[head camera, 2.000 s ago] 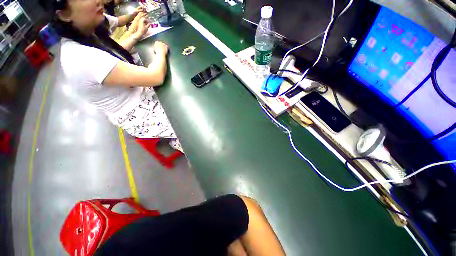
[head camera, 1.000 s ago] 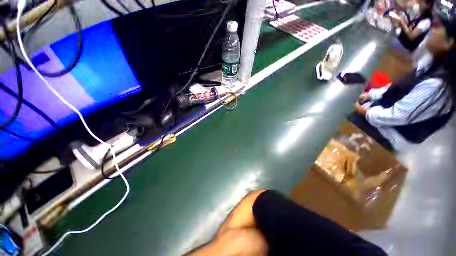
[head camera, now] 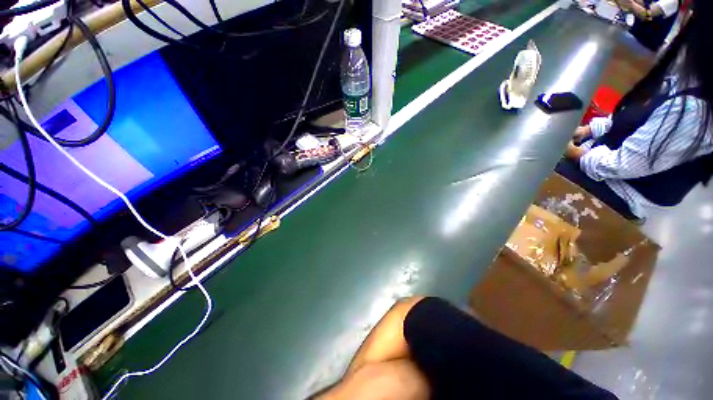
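Neither of my hands can be made out. A bent bare arm [head camera: 395, 355] with a black sleeve [head camera: 485, 351] rests at the bottom centre, over the green bench [head camera: 336, 258]. A white handheld scanner [head camera: 152, 254] lies on the back ledge at the left. A dark smartphone [head camera: 95, 312] lies flat below it. A white cable [head camera: 205, 301] loops over the bench edge. A clear water bottle [head camera: 356, 86] with a white cap stands upright beside a white post.
A monitor [head camera: 117, 148] stands at the left under hanging black cables. A whitish upright object [head camera: 521, 76] and a black phone [head camera: 559, 101] are farther along. A red-celled tray [head camera: 465, 33] lies beyond. A seated person [head camera: 649, 148] is at the right, above an open carton [head camera: 563, 289].
The view has swung from the bench's left side to its right side, then shifted slightly. The seated person at the right now leans with hair hanging forward. The bent arm stays at the bottom.
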